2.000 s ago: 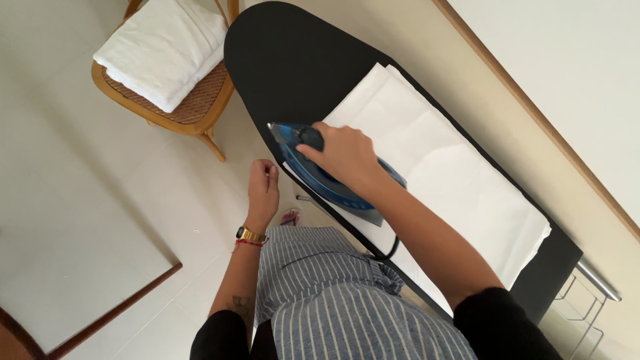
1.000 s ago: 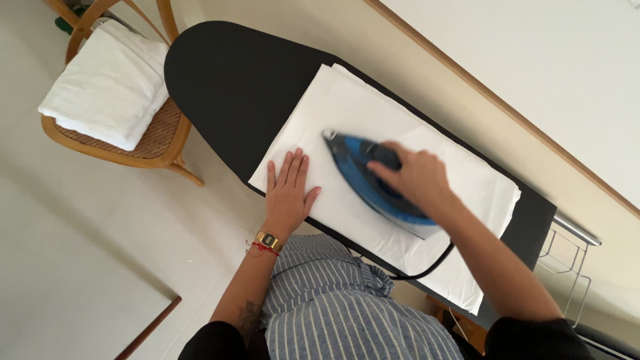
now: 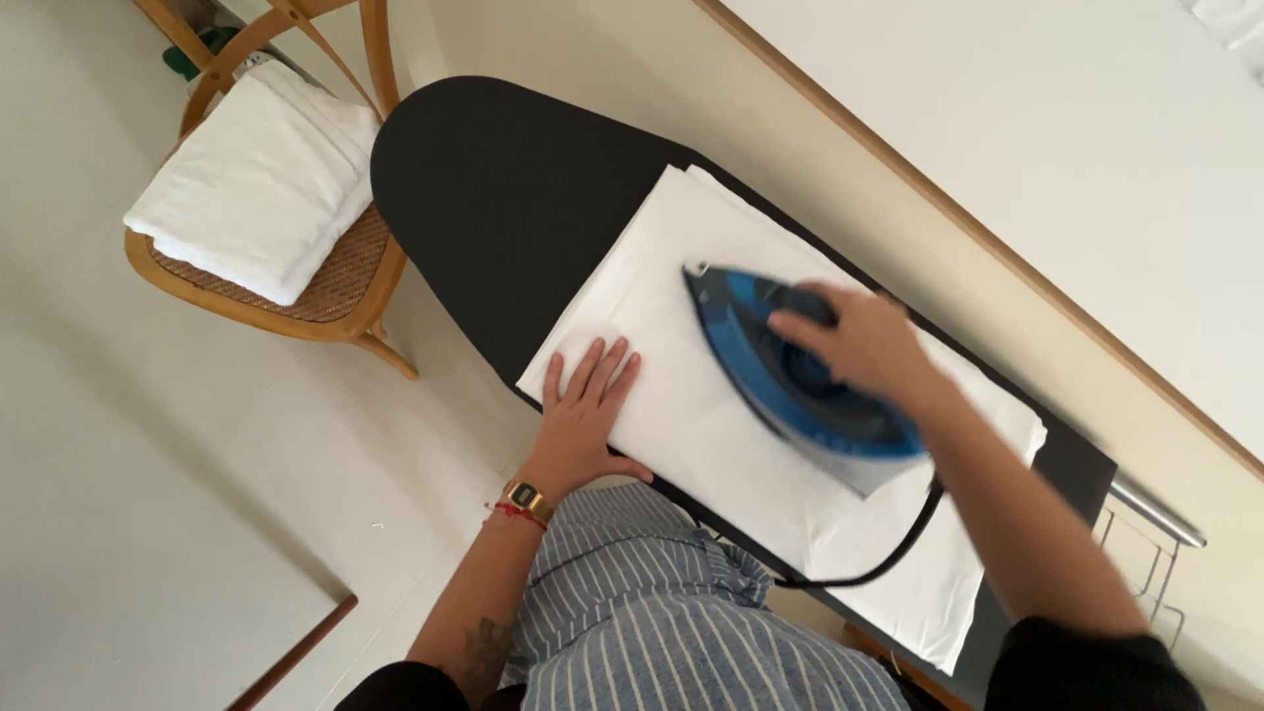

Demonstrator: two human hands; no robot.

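Observation:
My right hand (image 3: 869,346) grips the handle of a blue electric iron (image 3: 760,365), which rests on a folded white cloth (image 3: 681,425) with its tip toward the upper left. The iron looks blurred. The cloth lies on a black ironing board (image 3: 494,197). My left hand (image 3: 588,415) is flat with its fingers spread on the cloth's near edge, left of the iron, and holds nothing. A black power cord (image 3: 894,558) curves from the iron's heel over the cloth toward my striped garment.
Left of the board's rounded end stands a wooden chair (image 3: 257,321) with a woven seat, bearing folded white fabric (image 3: 262,188). A wood-edged white surface (image 3: 997,128) runs along the far side. A metal wire rack (image 3: 1155,553) juts out at the board's right end.
Two seconds ago my left hand was off the board; it has come down onto the cloth. My right hand has moved the iron from the cloth's near left edge farther onto it.

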